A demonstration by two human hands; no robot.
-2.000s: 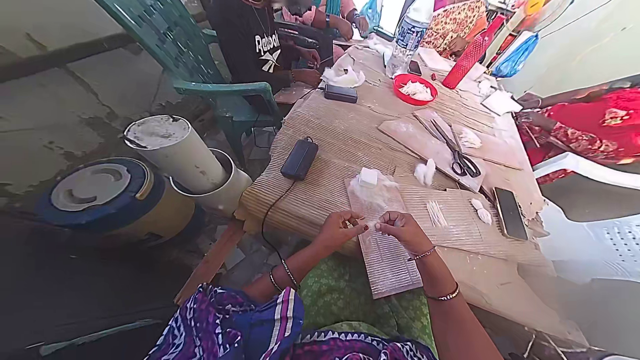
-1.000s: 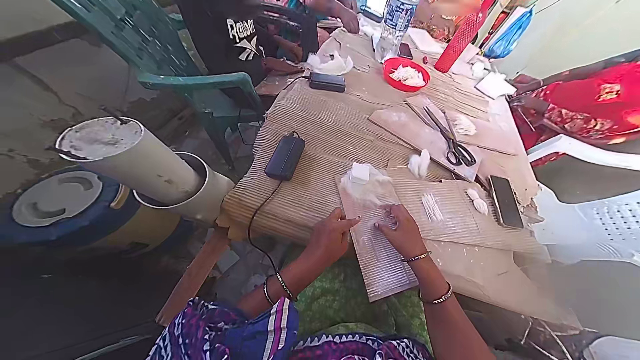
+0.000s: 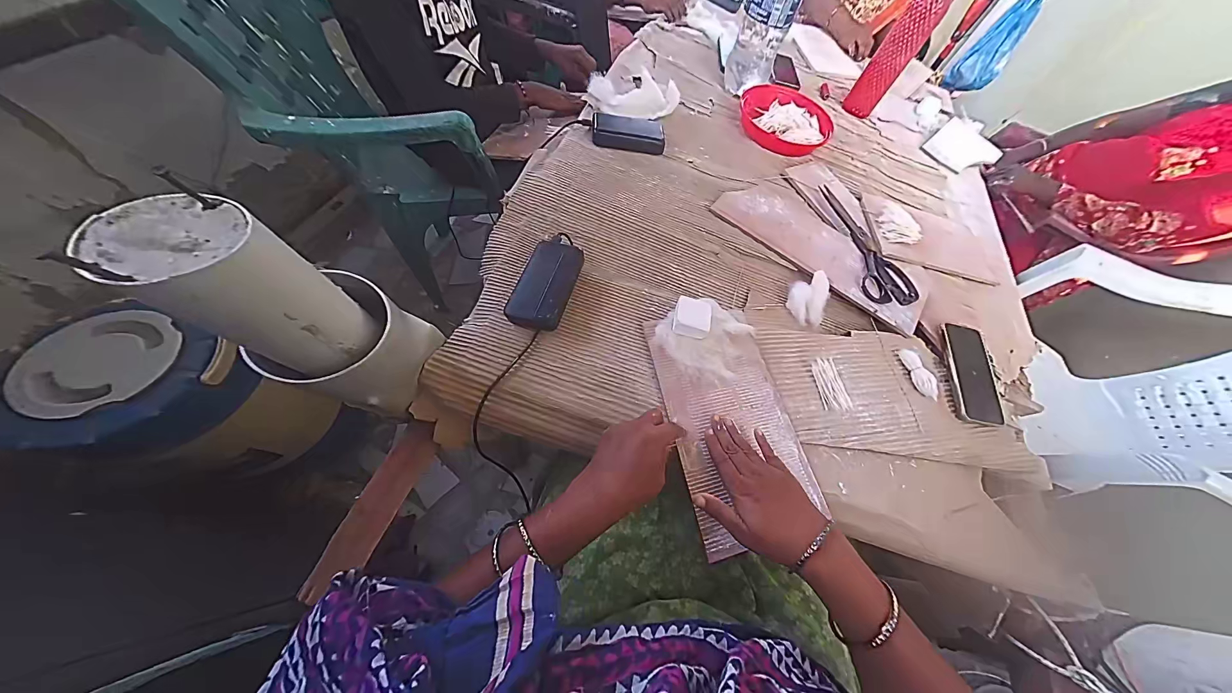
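My right hand (image 3: 760, 496) lies flat, palm down, on a narrow ribbed board (image 3: 741, 414), its fingers slightly apart. Just left of it, my left hand (image 3: 630, 462) is curled at the board's left edge, thumb and forefinger together; whether something thin is between them I cannot tell. At the board's far end a small white block (image 3: 692, 317) rests on a tuft of white cotton (image 3: 712, 354). To the right lie several thin white cotton wicks (image 3: 831, 384) in a row, a white bundle (image 3: 917, 373) and another cotton tuft (image 3: 808, 299).
Corrugated cardboard (image 3: 597, 212) covers the table. On it are a black power adapter (image 3: 544, 282) with a cable, scissors (image 3: 871, 255), a phone (image 3: 972, 373), a red bowl (image 3: 786, 120) of white wicks and a water bottle (image 3: 760, 43). Another person's hands (image 3: 558, 82) are at the far left edge.
My hands were close together with fingertips pinched over the board; now they are apart. My right hand has come down flat on the board, and my left is curled at its edge.
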